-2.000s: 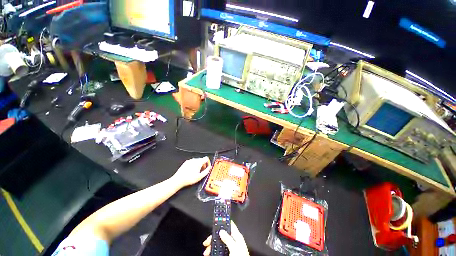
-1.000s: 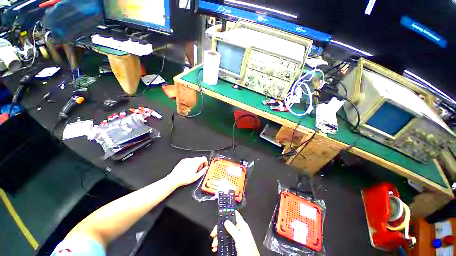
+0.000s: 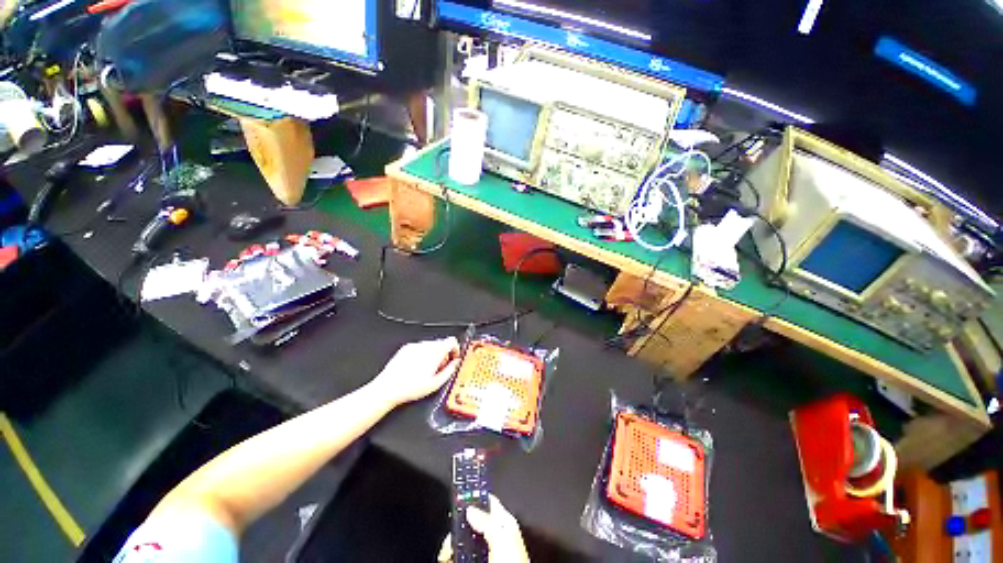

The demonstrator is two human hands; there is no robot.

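A red-orange perforated set-top box (image 3: 496,385) with white labels lies on a clear plastic bag on the black mat. My left hand (image 3: 423,367) rests at its upper left edge, fingers curled against it; whether it grips the box is hard to tell. My right hand (image 3: 493,534) holds a long black remote control (image 3: 470,495) upright in view below that box, thumb on the buttons. The remote's lower end is cut off by the picture's edge. A second red-orange box (image 3: 658,473) lies on its bag to the right.
A red tape dispenser (image 3: 845,467) stands at the right. Bagged black units (image 3: 280,288) and a handheld scanner (image 3: 163,229) lie at the left. The green-topped shelf (image 3: 528,211) behind holds two oscilloscopes. Thin black cables lie behind the boxes. A person stands at the far upper left.
My right hand and the remote have moved down and left, away from the first box, whose lower part now shows fully. My left hand has stayed at the box.
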